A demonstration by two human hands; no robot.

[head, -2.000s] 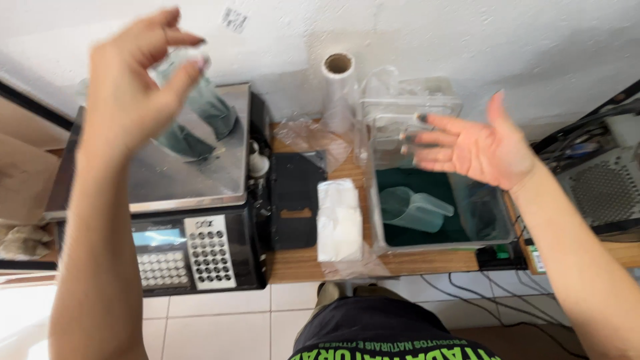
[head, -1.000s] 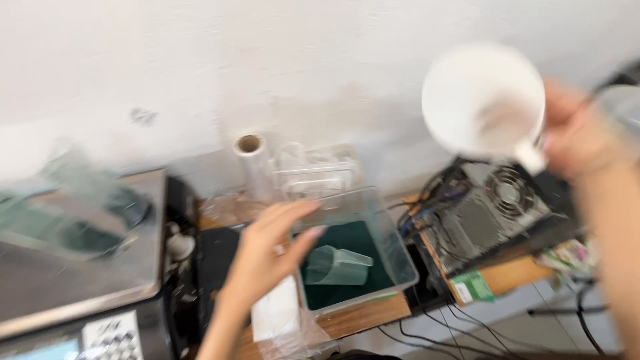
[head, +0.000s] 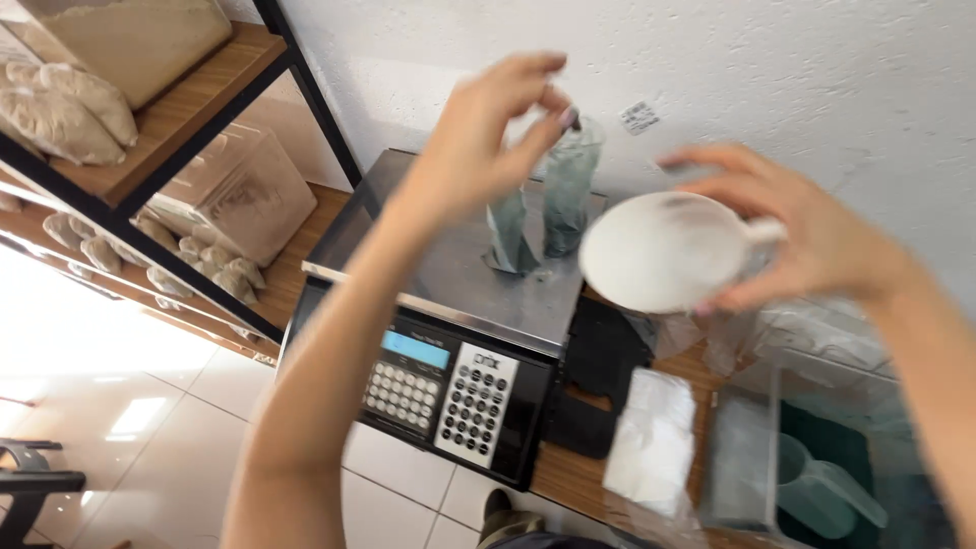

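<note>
My right hand grips a white cup or funnel-like vessel by its narrow handle or neck, to the right of the scale. My left hand is raised over the steel weighing plate, fingers curled apart with nothing seen between them. Close beyond it, two clear plastic bags of green powder stand on the plate, one upright, one shorter and partly hidden by the hand. Below the plate is the scale's keypad and lit display.
A clear bin of dark green powder with a translucent scoop is at lower right. White folded plastic bags lie beside a black mat. At left, a black-framed wooden shelf holds bins and bagged powders. A wall rises behind.
The view has swung left, back to the scale. The white vessel, held out at the right a second ago, is now beside the scale; my left hand is now above the weighing plate.
</note>
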